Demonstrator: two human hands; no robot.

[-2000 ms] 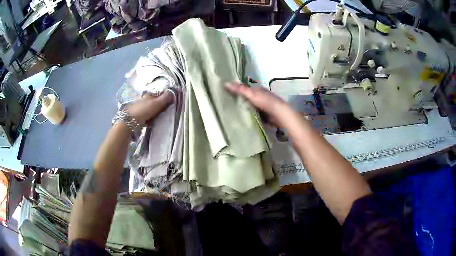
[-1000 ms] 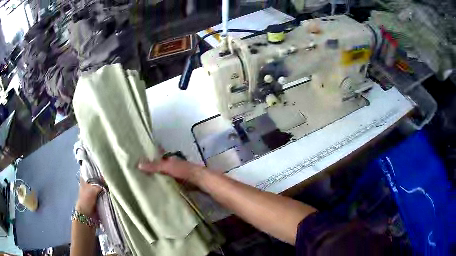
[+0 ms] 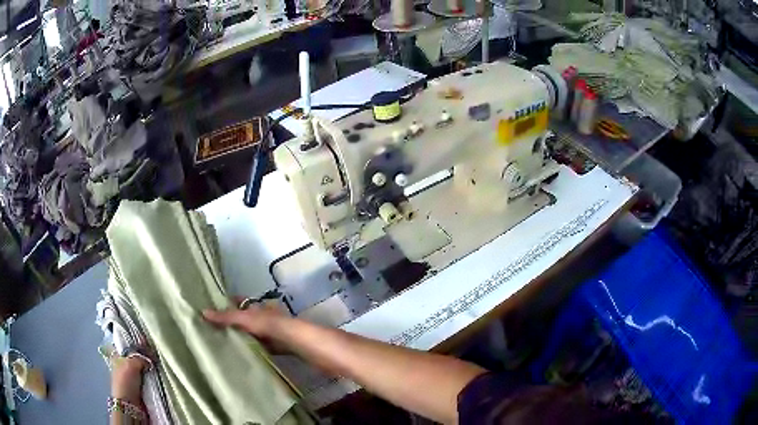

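A thick stack of light green cut pieces (image 3: 179,307) lies at the lower left, on or over the table's left part. Greyish cut pieces (image 3: 125,325) show along its left side. My right hand (image 3: 258,319) rests on the green stack's right side, fingers on top; its underside is hidden. My left hand (image 3: 129,373) is at the left side of the grey pieces, partly hidden by them, its fingers around their edge. The cream sewing machine (image 3: 415,158) stands to the right of the stack, its presser foot area (image 3: 345,261) near my right hand.
A blue crate (image 3: 657,315) is at the lower right. Red-topped thread cones (image 3: 586,109) and heaped light green cloth (image 3: 640,66) are behind the machine. Dark grey cloth heaps (image 3: 112,116) are at the upper left. A dark grey board (image 3: 62,332) adjoins the white table (image 3: 249,241). A small pale bottle (image 3: 31,380) sits on it.
The view has turned right, so the machine appears nearer the middle and the crate shows more. Both hands stay at the stack, which now appears lower left.
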